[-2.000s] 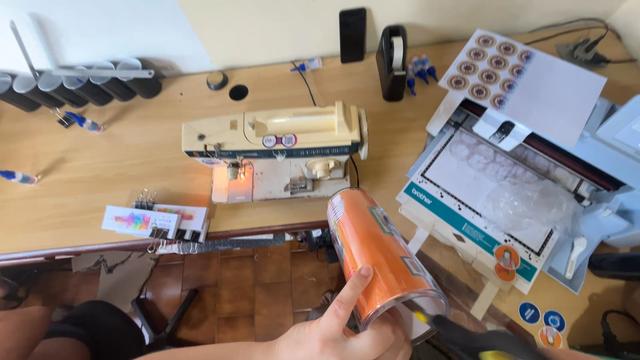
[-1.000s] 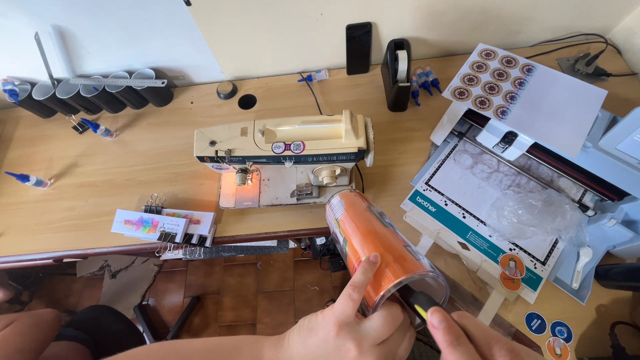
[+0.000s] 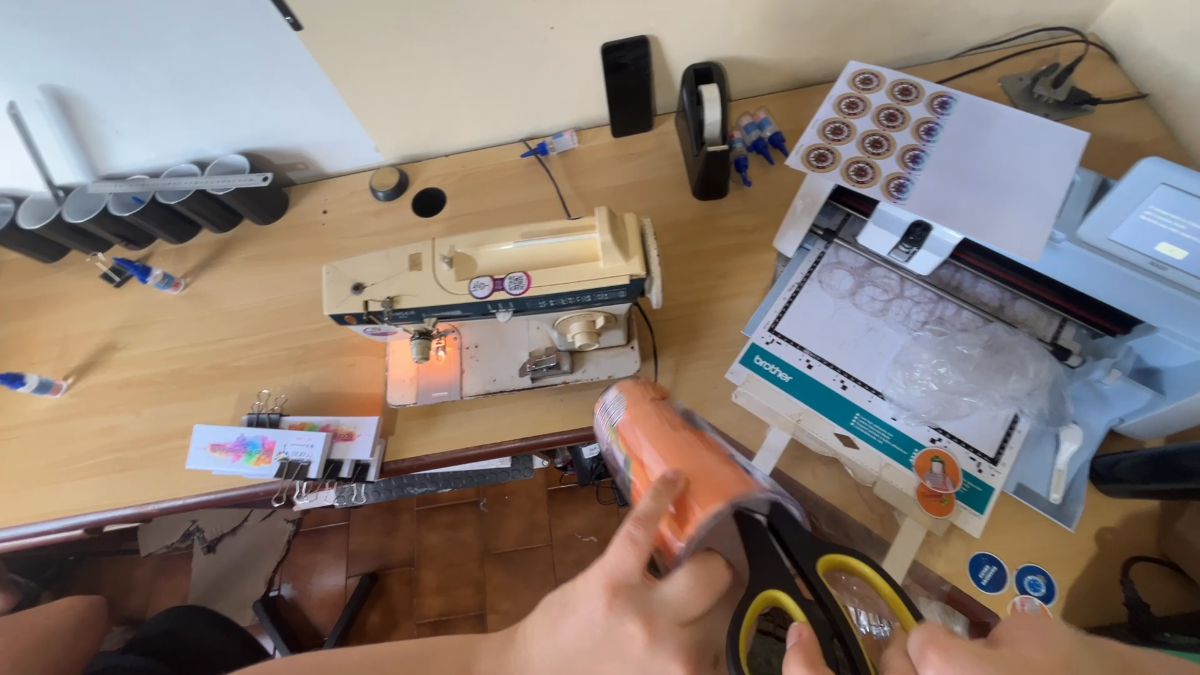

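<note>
My left hand (image 3: 628,595) grips an orange printed cylinder (image 3: 689,459) with clear plastic at its rim, one finger stretched along its side. My right hand (image 3: 937,647), at the bottom edge, holds scissors with black and yellow handles (image 3: 825,595). Their handles are spread, and the blades meet the cylinder's near rim; the blade tips are hidden. Just beyond the cylinder stands a cream sewing machine (image 3: 497,300) with its lamp lit.
A Brother cutting machine (image 3: 1134,291) with a mat (image 3: 881,375) and crumpled clear plastic (image 3: 975,375) is at right. Clipped printed cards (image 3: 281,450) lie at the table's front edge. Black cups (image 3: 187,202), a tape dispenser (image 3: 703,131) and small glue bottles (image 3: 764,136) stand farther back.
The scissors' handles have spread apart at the cylinder's rim; one second ago they were mostly hidden by my right hand. My right hand has moved lower and to the right.
</note>
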